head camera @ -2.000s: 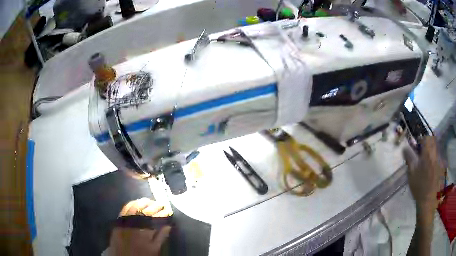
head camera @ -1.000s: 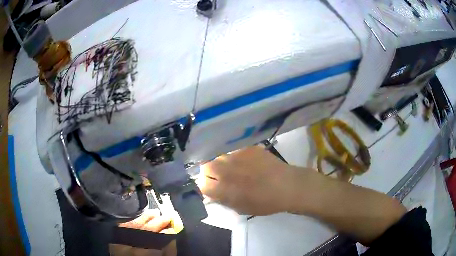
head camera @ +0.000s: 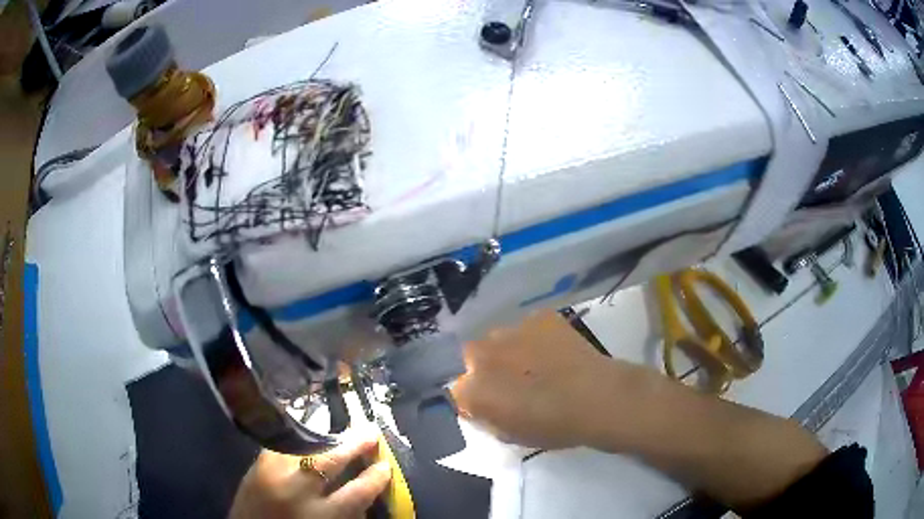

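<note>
The sewing machine's white head (head camera: 628,142) spans the view. A dark fabric piece (head camera: 182,436) lies flat left of and under the needle area. A narrow yellow strip (head camera: 399,495) runs from near the presser foot towards the wearer. My left hand (head camera: 309,482) is on the dark fabric, fingertips close together against the yellow strip's left side; whether they pinch it is unclear. My right hand (head camera: 532,380) reaches in from the right, beside the grey attachment (head camera: 426,370); its fingertips are hidden behind it.
Yellow-handled scissors (head camera: 709,335) lie right of my right forearm. An amber bottle with a grey cap (head camera: 174,106) and a tangled thread patch (head camera: 284,162) are on the machine's left end. A measuring scale (head camera: 846,380) runs along the table's edge. Something red is at the right.
The view has shifted, so the machine sits further right. My left hand no longer holds up a dark fabric fold; the yellow strip now shows beside it. My right hand stays by the grey attachment.
</note>
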